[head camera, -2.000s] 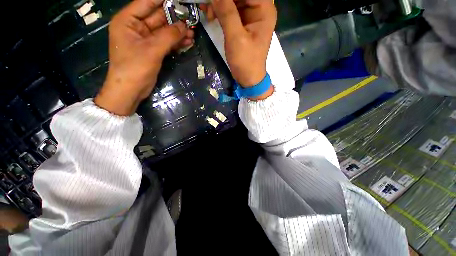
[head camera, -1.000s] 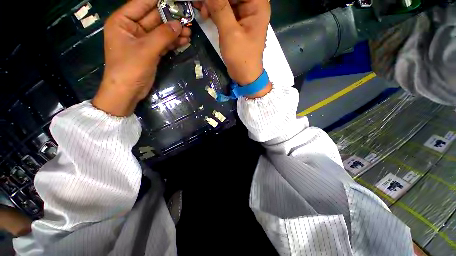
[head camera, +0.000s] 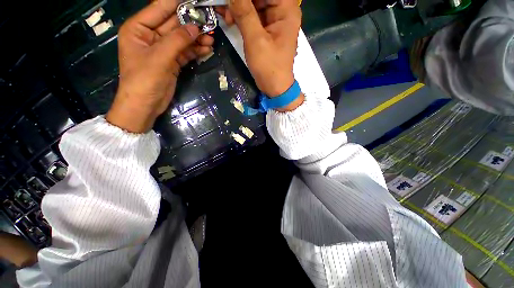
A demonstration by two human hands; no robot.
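My left hand (head camera: 149, 62) is at the top of the view and holds a small rounded-square housing (head camera: 197, 18) with a shiny silver rim between thumb and fingers. My right hand (head camera: 270, 45), with a blue wrist strap (head camera: 282, 100), is just right of it, cut off by the top edge. It grips slim grey tweezers (head camera: 217, 3), whose tip lies over the housing's upper part; the rest is hidden or out of view. Below, the glossy dark parts tray (head camera: 191, 147) holds small cream flex parts (head camera: 223, 81), some lying in pairs.
A black housing tray (head camera: 11, 169) with several housings is at the left. A white sheet (head camera: 311, 70) lies partly behind my right hand. Another person's sleeve (head camera: 476, 62) is at the upper right. Wrapped, labelled cartons (head camera: 451, 169) stand at the right. Someone's skin shows at the lower left edge.
Both hands and the housing have shifted slightly left in the view; the housing stays held. The other person's sleeve at the upper right has moved.
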